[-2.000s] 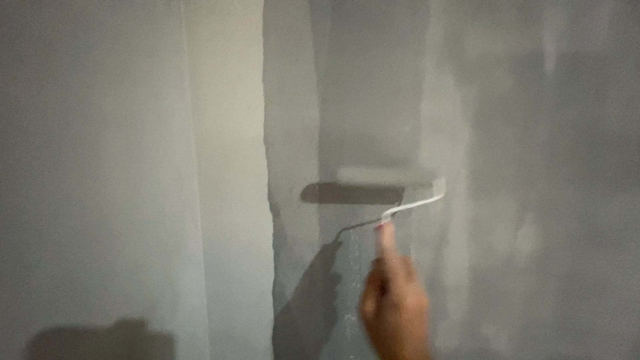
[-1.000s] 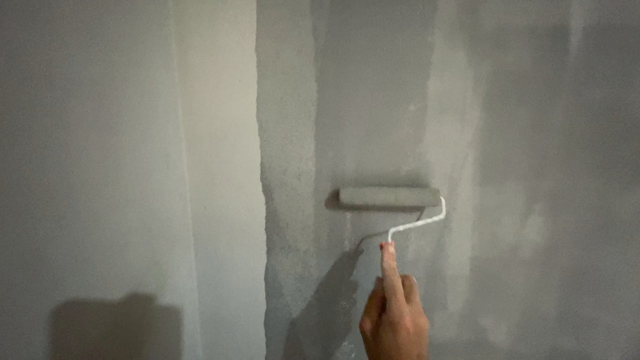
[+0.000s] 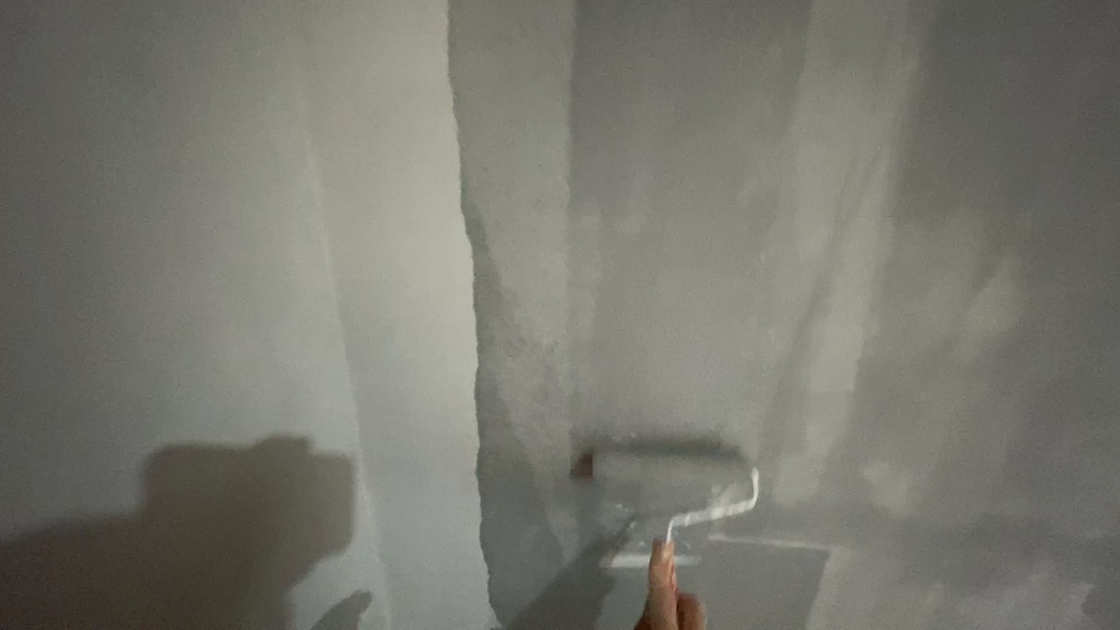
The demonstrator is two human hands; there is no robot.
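Note:
One hand, which looks like my right hand (image 3: 669,591), is at the bottom edge, closed around the handle of a paint roller, with a finger stretched up toward the frame. The roller's white wire frame (image 3: 713,512) bends right and up to the right end of the roller sleeve (image 3: 669,468). Blurred, the grey sleeve lies level against the grey-painted wall (image 3: 691,262), with a dark shadow along its top and left end. Most of the handle is hidden in the fist. My left hand is out of view.
A ragged vertical edge parts the grey paint from a pale strip of wall (image 3: 402,262). Left of that strip, a faint line runs down beside another pale wall surface (image 3: 175,262). Shadows fall across the lower left. Lighter patches and streaks mark the grey wall at the right.
My right hand and the roller have moved down the wall and now sit lower in the view. The grip on the handle stays the same.

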